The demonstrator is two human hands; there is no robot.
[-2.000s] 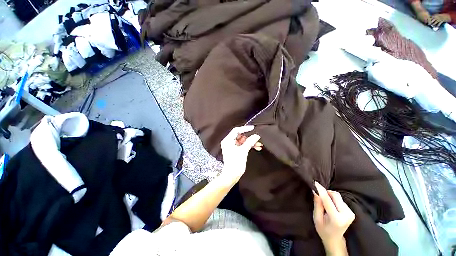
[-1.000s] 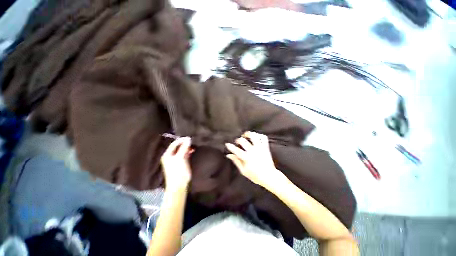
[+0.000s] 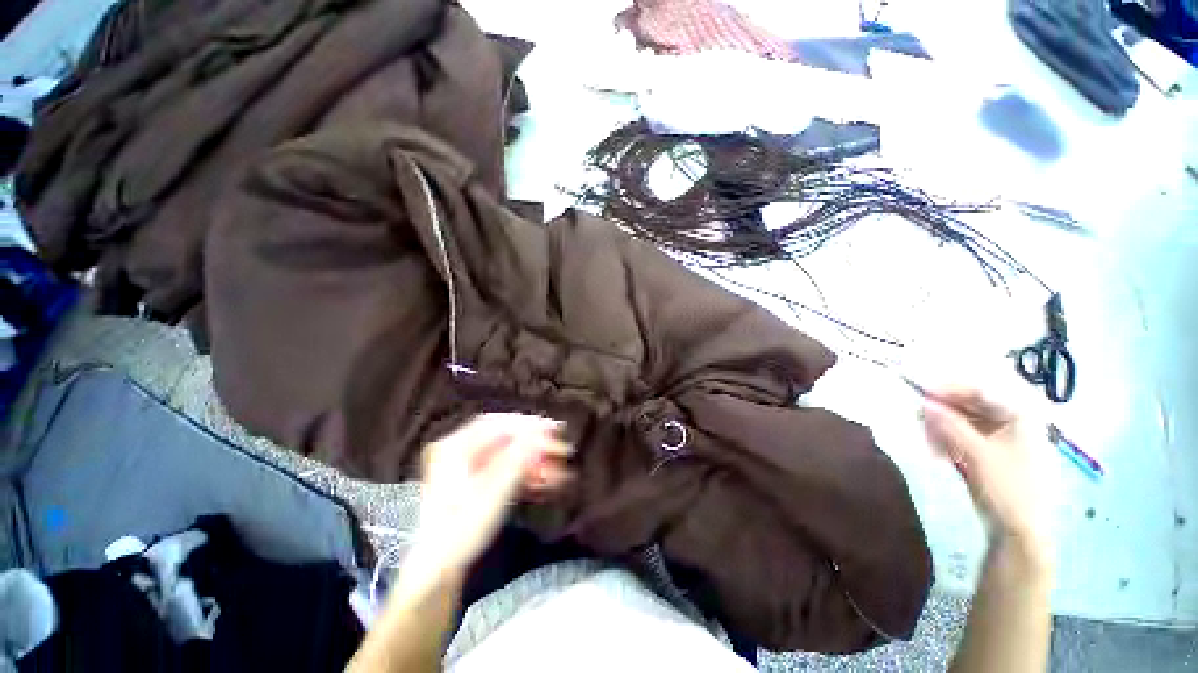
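A brown jacket lies across my lap and the table edge. A pale zipper line curves down its raised fold. A small silver circle shows on the gathered cloth. My left hand is blurred over the jacket's lower left part; whether it holds anything is unclear. My right hand is over the white table, right of the jacket, also blurred. A thin dark tip shows at its fingertips, but what it belongs to is unclear.
A dark cord bundle lies beyond the jacket. Black scissors and a slim blue-purple item lie at right. A brown garment pile is upper left; black-and-white garments are lower left.
My right hand has left the jacket and moved right, over where the red snips lay; they no longer show. My left hand has moved slightly down. The view has swung right since the earliest frame.
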